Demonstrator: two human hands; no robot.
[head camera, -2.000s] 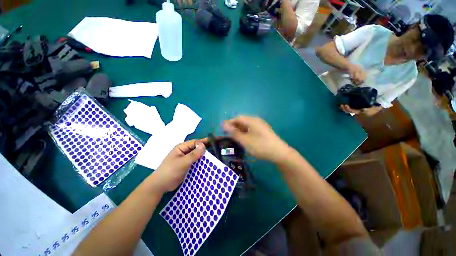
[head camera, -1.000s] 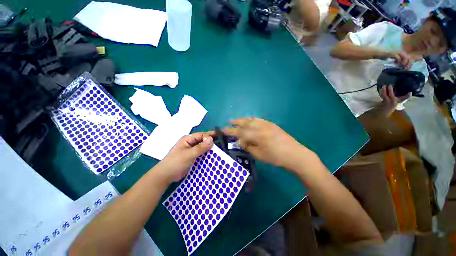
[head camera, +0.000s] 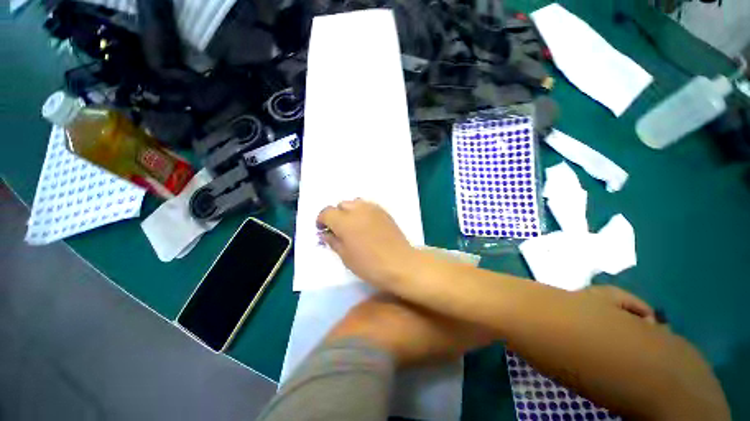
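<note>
My right hand (head camera: 358, 234) reaches across to the long white paper (head camera: 358, 123), fingers bent, with small dark marks by the fingertips. Whether it pinches anything is unclear. My right forearm crosses over my left one. My left hand (head camera: 625, 301) shows only in part beyond the right forearm; a small black thing (head camera: 660, 316) is at its fingertips, and its grip is hidden. A sheet of purple dot stickers (head camera: 559, 395) shows below the right forearm, partly covered. The rest of the black unit is not visible.
Bagged dot stickers (head camera: 497, 177) and backing paper scraps (head camera: 576, 247) lie right of the long paper. A smartphone (head camera: 233, 284), drink bottle (head camera: 123, 148) and black parts pile (head camera: 238, 90) are left. A squeeze bottle (head camera: 684, 112) lies far right.
The view has swung left, showing the phone, drink bottle and long paper. My right hand has left the black unit and crossed over my left arm to the long paper.
</note>
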